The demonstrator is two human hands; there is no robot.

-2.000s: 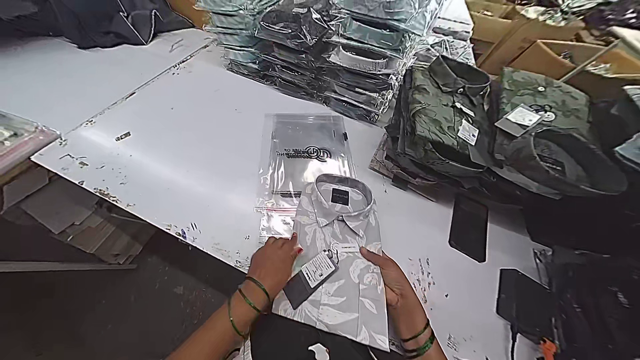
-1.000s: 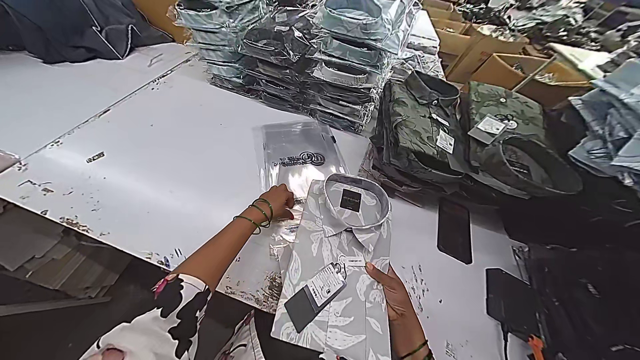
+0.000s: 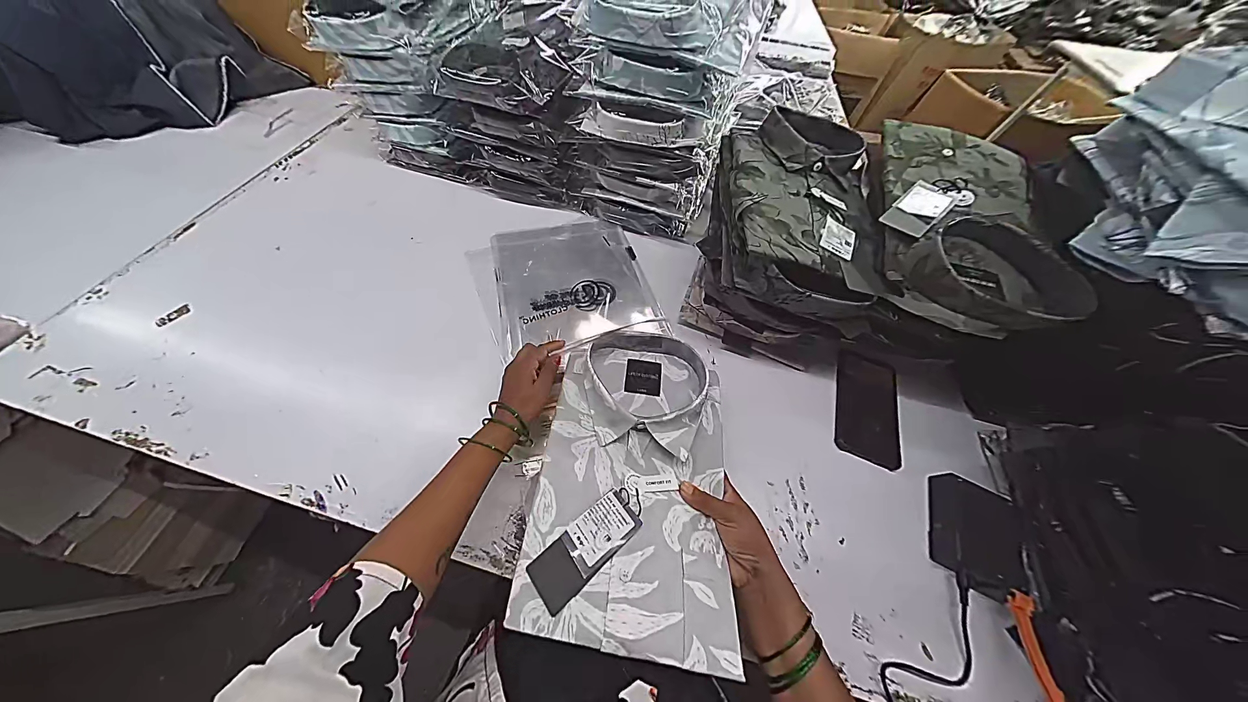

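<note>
A folded grey shirt with white leaf print (image 3: 643,575) lies collar away from me at the table's near edge, its lower part over the edge. Gripping its right side, my right hand (image 3: 736,536) has the thumb on top beside a small fit tag. A dark hang tag with a white label (image 3: 585,551) rests on the shirt front. My left hand (image 3: 531,380) pinches the near edge of a clear printed plastic garment bag (image 3: 575,283), just left of the collar. The bag lies flat beyond the shirt, and its near edge meets the collar.
Stacks of bagged shirts (image 3: 546,107) stand at the back. Folded camouflage shirts (image 3: 799,214) are piled to the right, near a phone (image 3: 868,409) and a black device with a cable (image 3: 970,531). Cardboard boxes (image 3: 1024,97) and light-blue garments (image 3: 1170,185) are farther right.
My left hand has gone from the shirt's left side to the bag, and it now holds the bag's near edge. My right hand has stayed on the shirt's right side.
</note>
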